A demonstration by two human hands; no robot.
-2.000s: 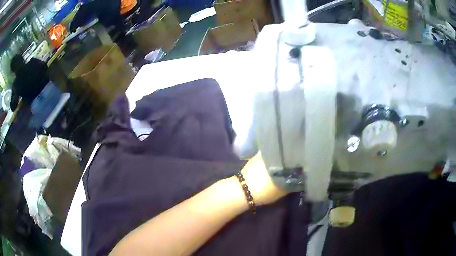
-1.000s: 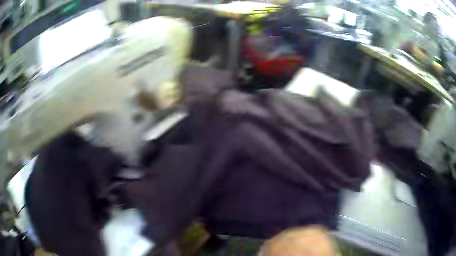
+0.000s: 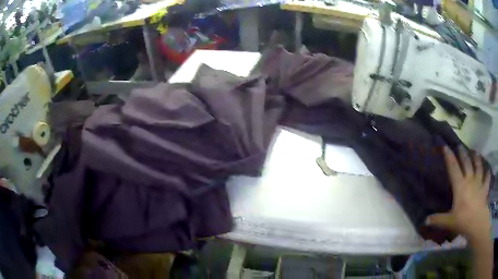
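Note:
Dark plum-purple cloth lies crumpled across the table from the left machine towards the right one, its lower part hanging over the front edge. Near-black cloth lies under the head of the right off-white machine and spreads down to the right. My right hand is at the far right, back up, with fingers spread against this dark cloth; it grips nothing visible. My left hand is out of the picture. The image is somewhat blurred.
Another off-white machine stands at the left edge. The white table has a small tan piece on it. Behind stand a red container and wood-edged benches. Drawer-like compartments show below the front edge.
The view has swung right, away from the machine seen two seconds ago. The braceleted arm is gone from view. My right hand now shows at the far right, on dark cloth.

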